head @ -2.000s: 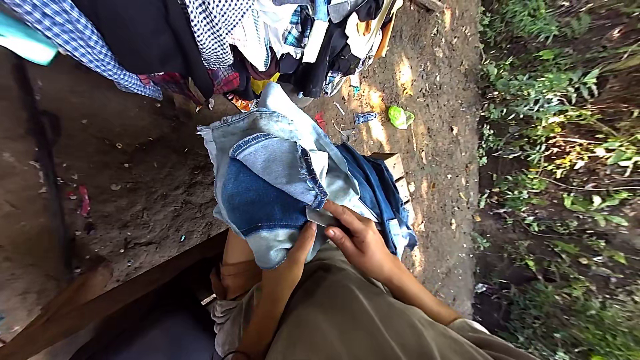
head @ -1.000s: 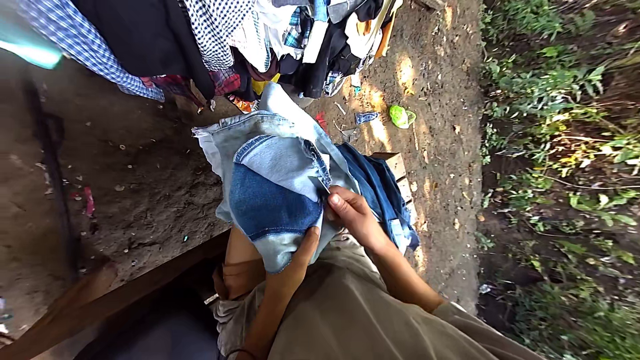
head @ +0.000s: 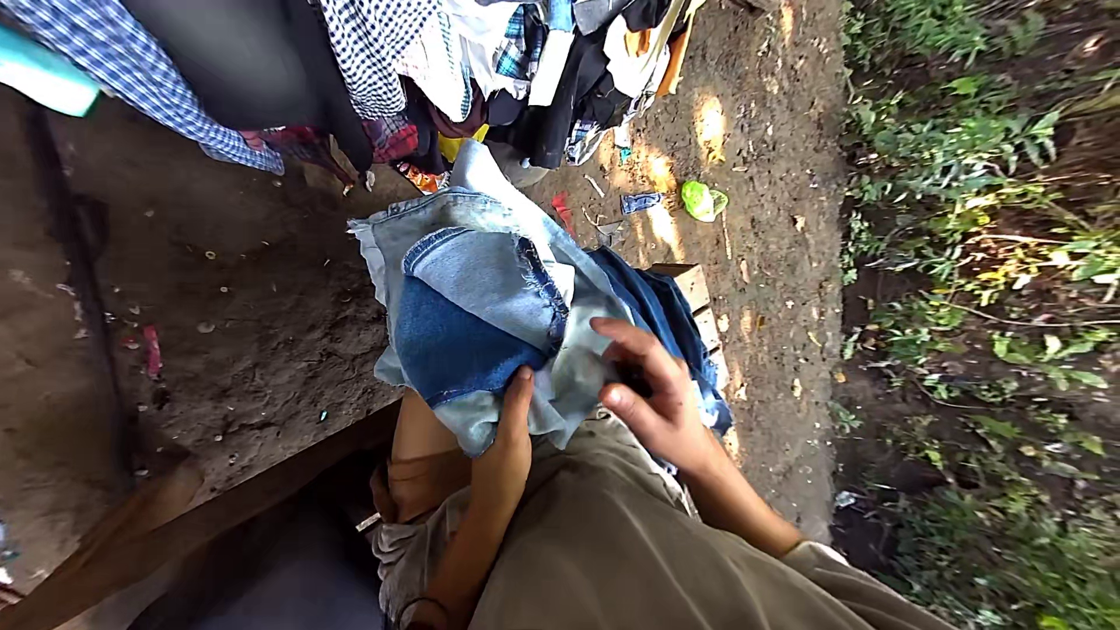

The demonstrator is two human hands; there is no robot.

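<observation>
A light blue denim piece [head: 490,280] with a dark blue denim panel [head: 455,346] and a frayed dark seam lies across my lap. My left hand [head: 514,424] grips its lower edge, the thumb on top beside the dark panel and the other fingers hidden beneath. Just right of the seam, my right hand [head: 652,394] hovers over pale denim with thumb and fingers apart, holding nothing that shows. More dark blue denim [head: 669,315] hangs behind it, over a wooden crate [head: 691,284].
Piled garments [head: 525,70] fill the top of the view. A wooden beam [head: 289,451] runs diagonally at lower left. On the dirt ground lie a green plastic bag [head: 703,201], a small denim scrap [head: 640,203] and red scraps [head: 563,210]. Plants [head: 980,140] border the right side.
My right hand has let go of the denim near the frayed seam, moved right and spread its fingers. The dark seam edge lies folded over more openly. My left hand keeps its hold.
</observation>
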